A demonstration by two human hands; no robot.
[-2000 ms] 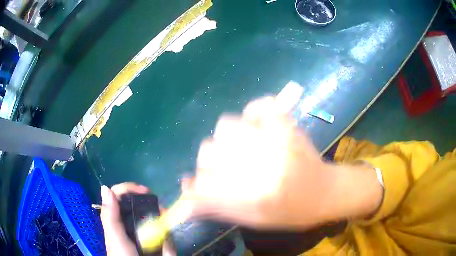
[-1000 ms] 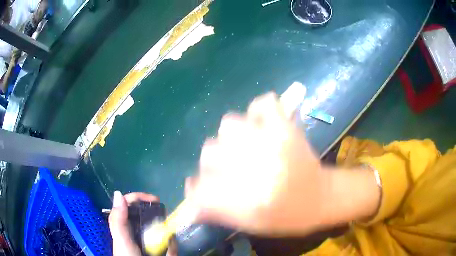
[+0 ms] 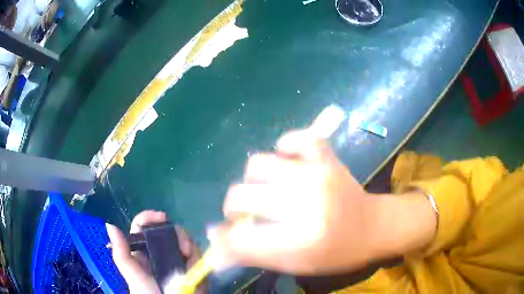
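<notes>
My left hand [image 3: 133, 261] is low at the left, cut off by the bottom edge, with its fingers around a black power adapter [image 3: 164, 248]. My right hand [image 3: 299, 209] is bare, overexposed and blurred, and it is closed on a toothbrush [image 3: 202, 270] with a yellow handle. The brush head is at the lower end of the adapter; whether it touches is too blurred to tell. The pale end of the handle sticks out above the right hand.
A blue perforated basket [image 3: 77, 241] with black items stands at lower left under a grey bar [image 3: 46, 171]. A round dish [image 3: 359, 10] and a small pale strip [image 3: 370, 127] lie on the green bench [image 3: 276, 74]. Torn tape [image 3: 149, 97] runs at left. A red stool [image 3: 488, 103] stands right.
The adapter in my left hand has turned and shows a different side, with the fingers shifted around it. My right hand still holds the toothbrush and sits slightly lower at the fingers.
</notes>
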